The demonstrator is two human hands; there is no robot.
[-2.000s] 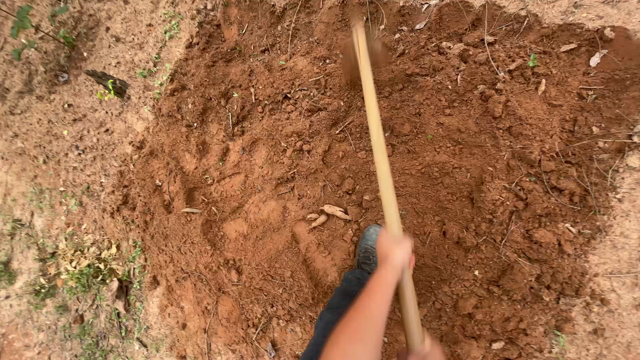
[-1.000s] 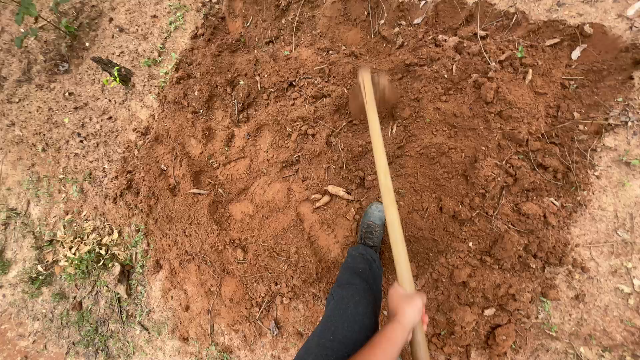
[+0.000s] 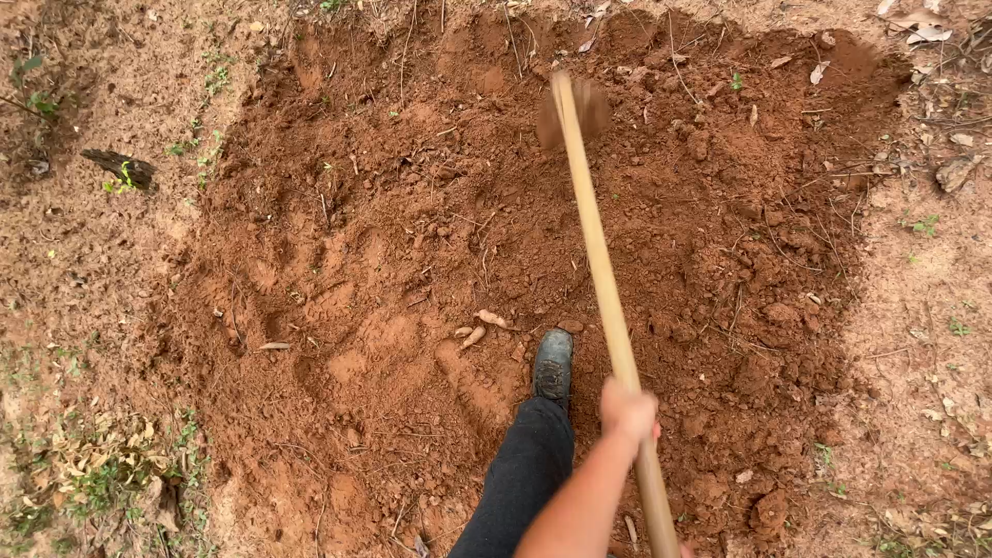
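Note:
A long pale wooden handle [image 3: 601, 256] runs from the lower right up to a blurred, soil-coloured hoe head [image 3: 575, 116] over the dug red soil. My left hand [image 3: 629, 411] is closed around the lower half of the handle, its forearm reaching in from the bottom edge. Only a sliver of my right hand [image 3: 686, 550] shows, against the handle at the bottom edge; its grip is hidden. Small tubers [image 3: 492, 318] lie on the soil left of the handle, just beyond the toe of my dark boot [image 3: 552, 364].
Loose red soil [image 3: 372, 263] with clods and thin roots fills the middle. Paler, firmer ground [image 3: 922, 310] borders it. A dark piece of wood [image 3: 120, 167] lies at the upper left, dry leaves and weeds [image 3: 108, 465] at the lower left, more dry leaves at the upper right.
The hoe head and my left hand came nearer to me between the first two frames, then moved a little farther out again. My left hand stays on the handle throughout.

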